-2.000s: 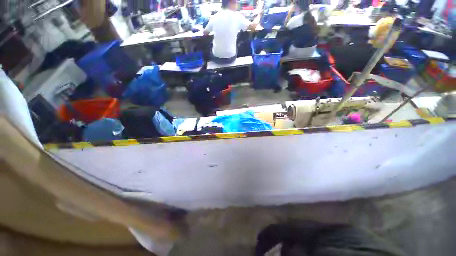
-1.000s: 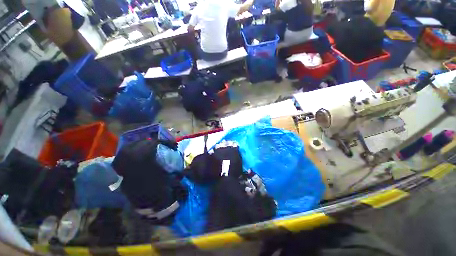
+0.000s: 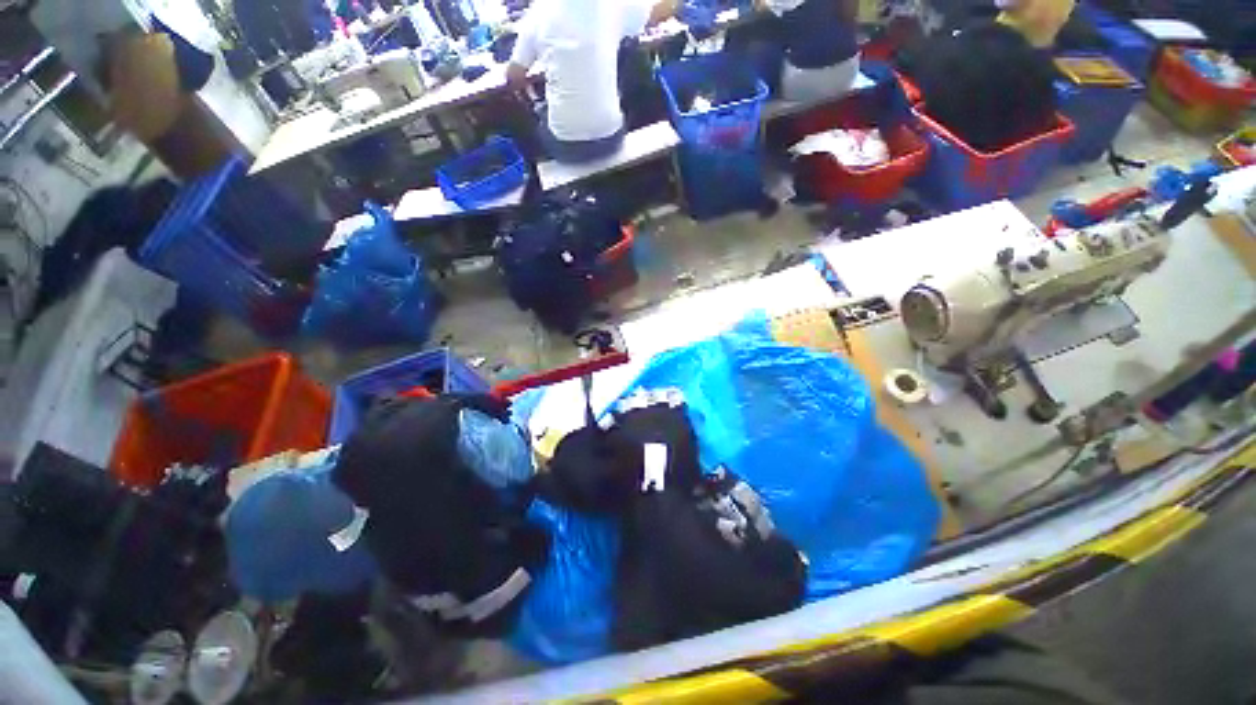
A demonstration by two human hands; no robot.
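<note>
No hand of mine can be made out; a dark blurred shape lies at the bottom edge, and I cannot tell what it is. Nearest me, past the striped hazard tape, black garment bundles with a white tag lie on and beside a crumpled blue polybag. Another black heap lies to their left, with a rounded dull-blue cloth bundle beside it. A cream sewing machine stands on the table right of the bag, with a pale tape roll near it.
An orange crate stands at the left, a blue crate beside it. Beyond are a blue bag, a tall blue bin and red bins of cloth. A person in white sits on a long bench.
From two seconds ago the view has tipped down over the partition, bringing the bundles and machine closer. Since one second ago the scene has shifted slightly right, and the tape slants more steeply.
</note>
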